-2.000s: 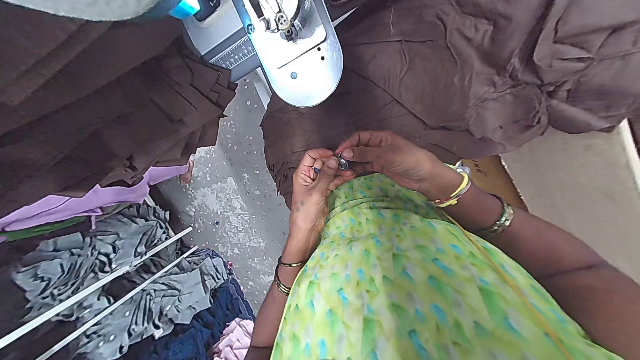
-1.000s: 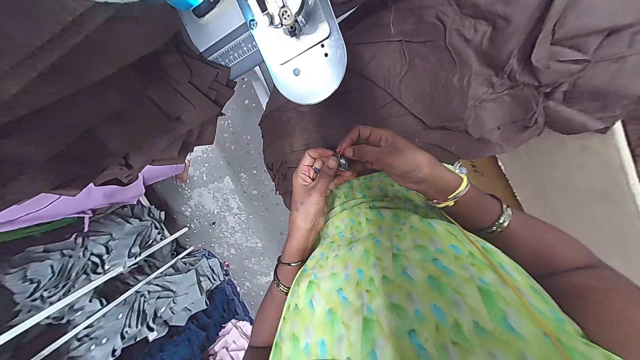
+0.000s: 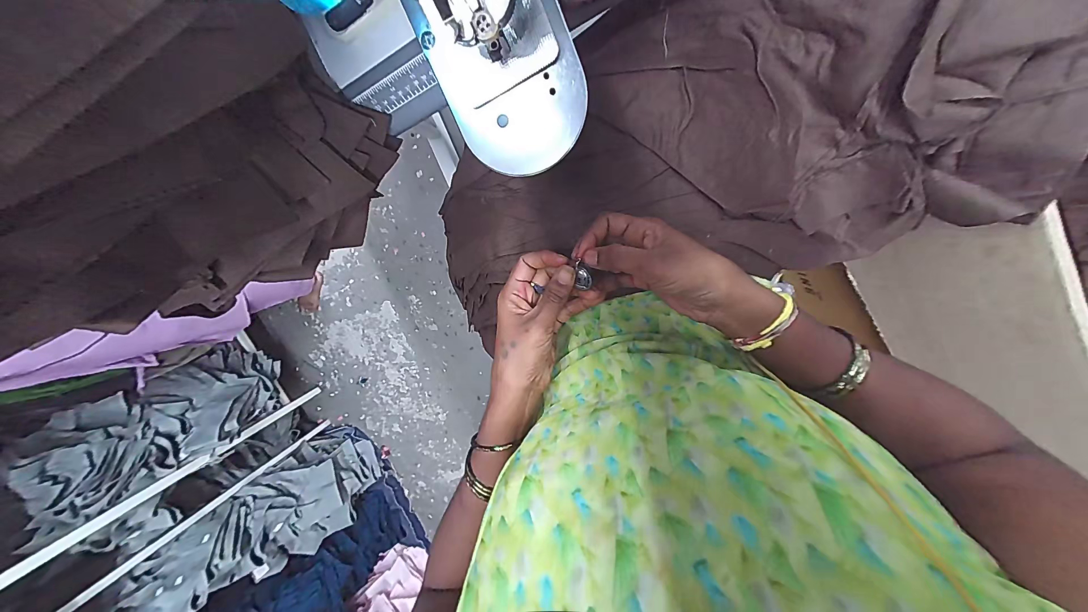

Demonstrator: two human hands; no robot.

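Between the fingertips of both hands is a small, shiny, dark metal piece (image 3: 583, 277), too small to name for certain. My left hand (image 3: 537, 310) pinches it from the left with thumb and fingers. From the right, my right hand (image 3: 650, 259) touches its top with thumb and forefinger. Both hands are close together just above the lap of the green patterned garment (image 3: 663, 442). Brown fabric (image 3: 544, 221) lies beyond them, below the rounded metal bed of a sewing machine (image 3: 531, 119).
Stacked brown fabric pieces (image 3: 187, 187) hang at the upper left, over lilac cloth (image 3: 161, 336). Lower left are grey striped fabric (image 3: 170, 425), two white rods (image 3: 204, 501) and navy cloth (image 3: 365, 501). A cardboard piece (image 3: 837, 306) shows at the right. Part of a person's foot (image 3: 312, 293) shows at the left.
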